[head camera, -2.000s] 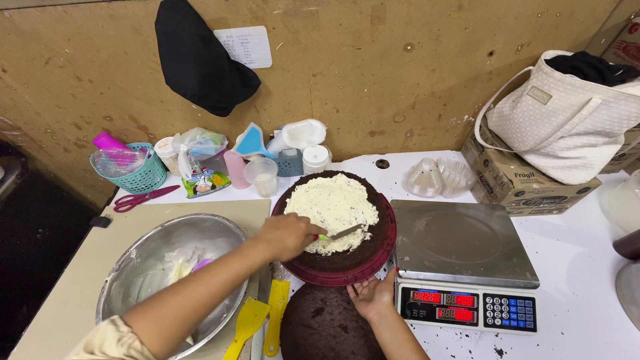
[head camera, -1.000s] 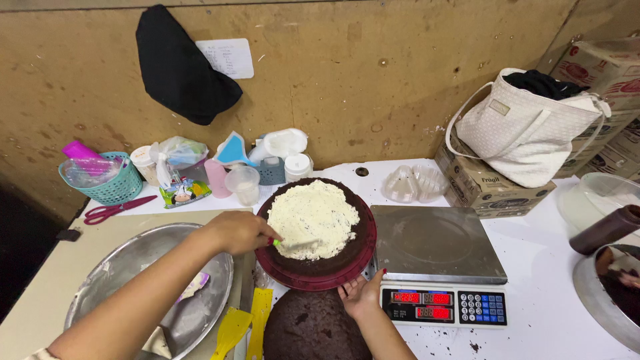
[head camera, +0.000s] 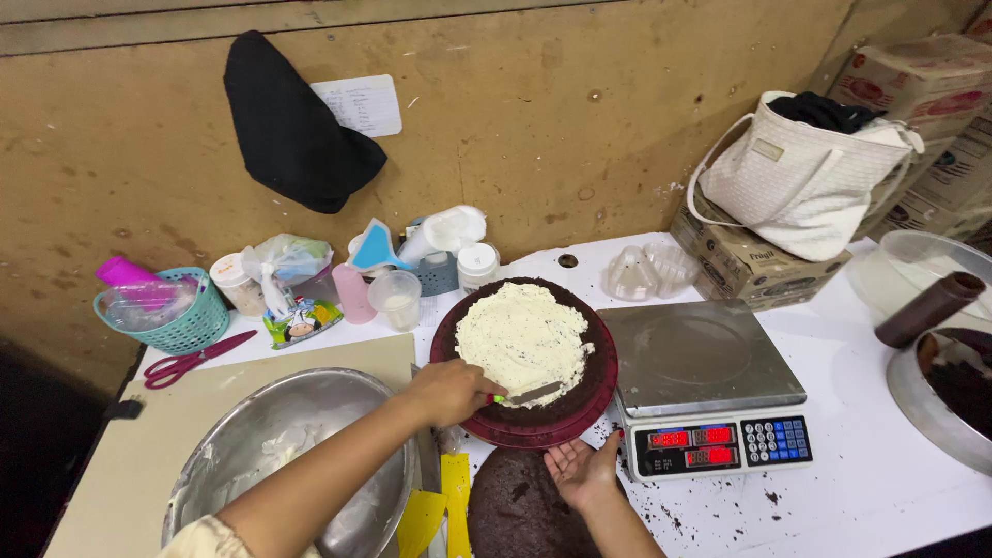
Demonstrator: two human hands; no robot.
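Observation:
My left hand (head camera: pixel 453 394) grips the green handle of a small metal spatula (head camera: pixel 535 394), whose blade lies flat on the near part of the white cream (head camera: pixel 521 335). The cream, dotted with dark crumbs, covers the middle of a round chocolate cake layer (head camera: pixel 595 376) and leaves a dark ring around it. That layer sits on a round dark red stand (head camera: pixel 535 439). My right hand (head camera: pixel 580 469) is palm up with fingers apart at the near rim of the stand. Below it, a second chocolate cake layer (head camera: pixel 515 504) is partly hidden by my right hand and the stand.
A metal bowl (head camera: pixel 376 387) with cream traces and yellow scrapers (head camera: pixel 457 496) are at left. A digital scale (head camera: pixel 705 364) stands right of the cake. Behind are scissors (head camera: pixel 194 360), a teal basket (head camera: pixel 182 318), tubs and clear molds (head camera: pixel 647 271). A cake pan (head camera: pixel 922 403) is far right.
The spatula blade has moved from the right part of the cream toward its near edge. My right hand remains by the near rim of the stand.

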